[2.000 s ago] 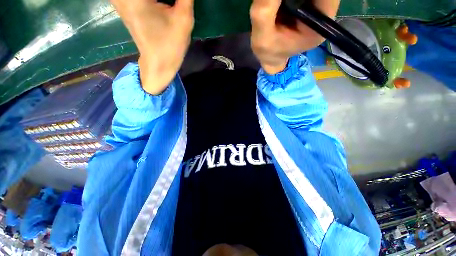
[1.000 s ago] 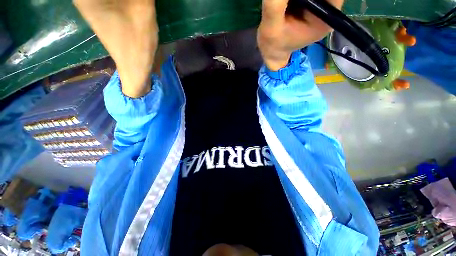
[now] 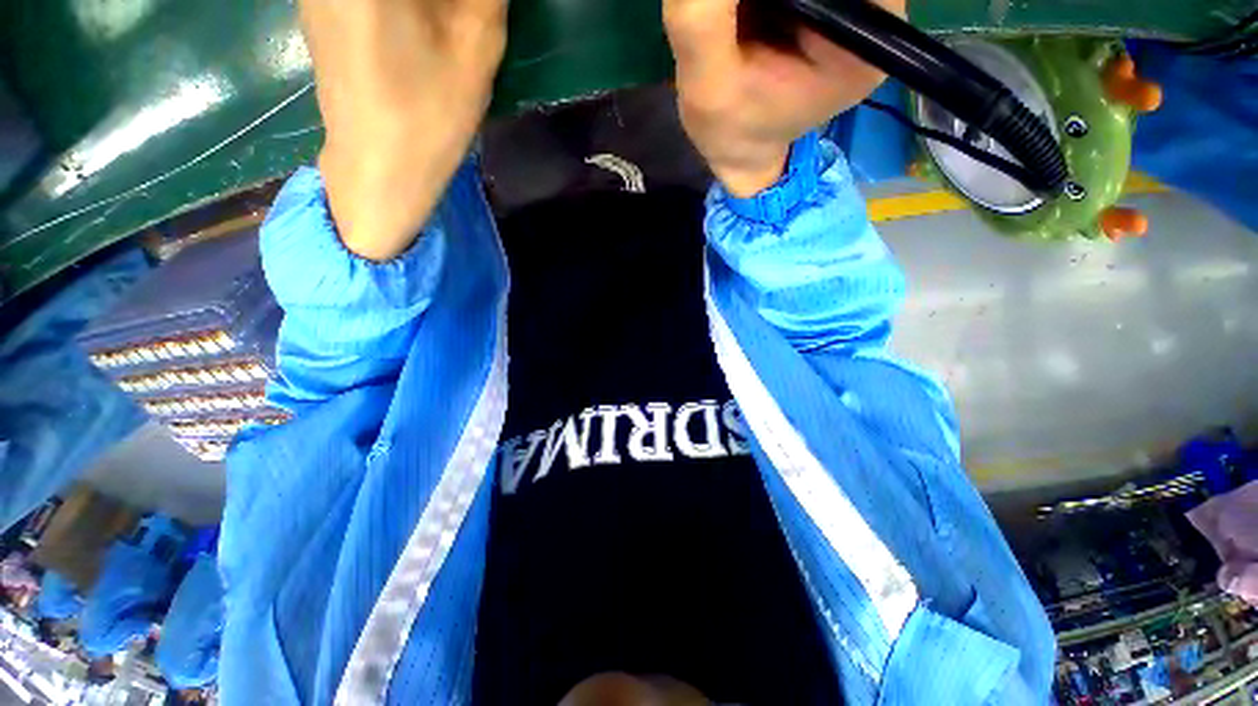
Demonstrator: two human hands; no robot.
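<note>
My left hand (image 3: 400,104) reaches up over the green bench (image 3: 593,55). Its fingers are cut off by the top edge, so what it holds is hidden. My right hand (image 3: 752,90) is closed around the soldering iron, whose thick black sleeve (image 3: 924,62) runs from the hand down to the right. The fingertips and the iron's tip are out of the picture. A thin pale line, perhaps solder wire (image 3: 207,167), lies on the bench left of my left hand. No fixture or component is in view.
A green frog-like fan (image 3: 1097,145) stands below the bench edge at right, behind the black sleeve. Stacked trays of parts (image 3: 193,372) are below the bench at left. Blue-clothed people (image 3: 131,593) show at lower left.
My left hand went left, then came back right and further up. My right hand and the black sleeve have shifted slightly left and up. The pale line on the bench has come into view.
</note>
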